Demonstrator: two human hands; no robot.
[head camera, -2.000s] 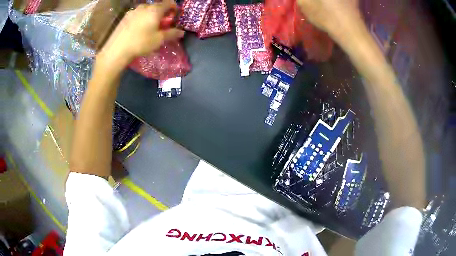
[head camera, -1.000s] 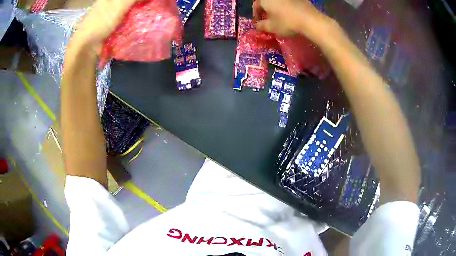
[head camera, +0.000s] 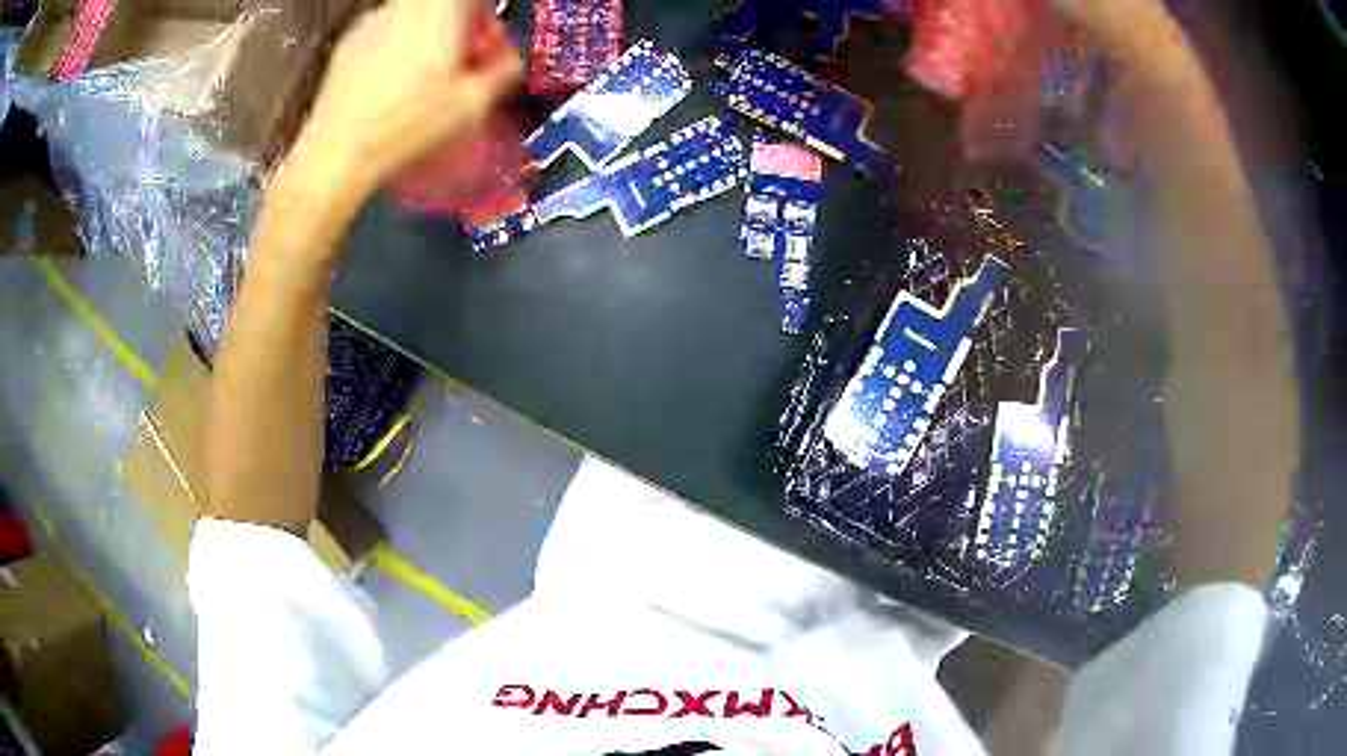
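My left hand (head camera: 406, 89), blurred at the upper left, is closed on a crumpled pink bubble bag (head camera: 458, 185). My right hand (head camera: 1108, 12) is blurred and cut off by the top edge, with another pink bag (head camera: 978, 52) hanging at it. Between them, several blue circuit boards lie loose and overlapping on the dark mat, among them a stepped board (head camera: 672, 174) and a dark-faced one (head camera: 798, 104). A smaller assembled board (head camera: 783, 222) with a pinkish end block lies below them. A black tray (head camera: 946, 517) holds blue boards (head camera: 904, 381) in its pockets.
A brown carton (head camera: 192, 59) with clear wrinkled film (head camera: 148, 177) stands at the upper left. A pink-wrapped board (head camera: 576, 37) lies at the top. Below the bench edge are a dark stack (head camera: 367, 396) with a yellow strap and floor with yellow lines.
Several bare blue boards now lie loose at the centre top, where pink-wrapped boards were. The right hand has moved right and up with a pink bag. The left hand's bag looks smaller and more crumpled.
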